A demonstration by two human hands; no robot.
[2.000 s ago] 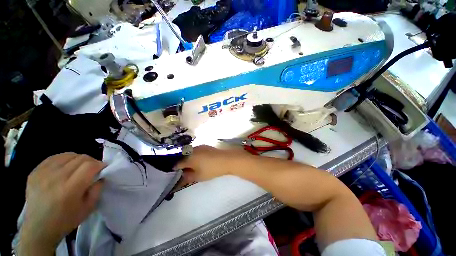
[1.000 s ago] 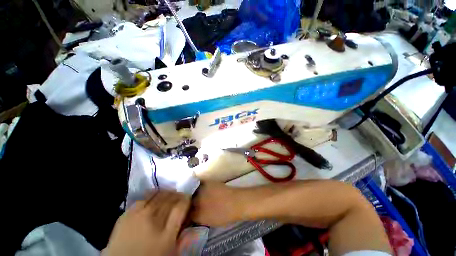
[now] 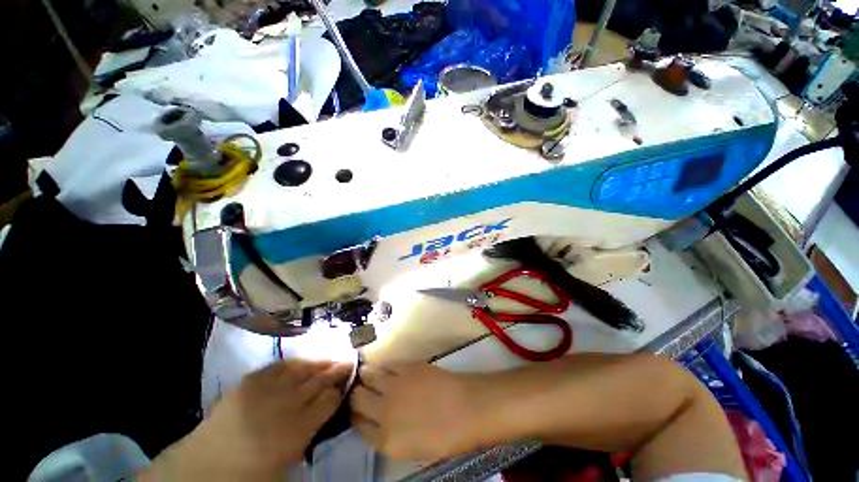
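Note:
A light grey-white garment panel [image 3: 231, 362] lies under the left end of the sewing machine head [image 3: 414, 212], with a narrow black strip [image 3: 332, 425] between my hands. My left hand [image 3: 287, 400] presses on the panel just in front of the needle area, fingers close together. My right hand [image 3: 410, 409] is beside it, its fingertips at the dark edge of the strip. Both hands hold the fabric at the seam. The needle and presser foot are lost in glare. Black fabric [image 3: 99, 348] spreads to the left.
Red-handled scissors [image 3: 527, 315] and a dark brush-like bundle [image 3: 593, 294] lie on the machine bed, right of the needle area. A thread post with yellow cord [image 3: 212, 169] stands on the head. A blue plastic bag [image 3: 509, 38] is behind. A grey tray [image 3: 768, 249] is at the right.
My left hand has moved right from the far left to beside my right hand. Both hands then moved closer to the needle area with the fabric. The camera view has shifted.

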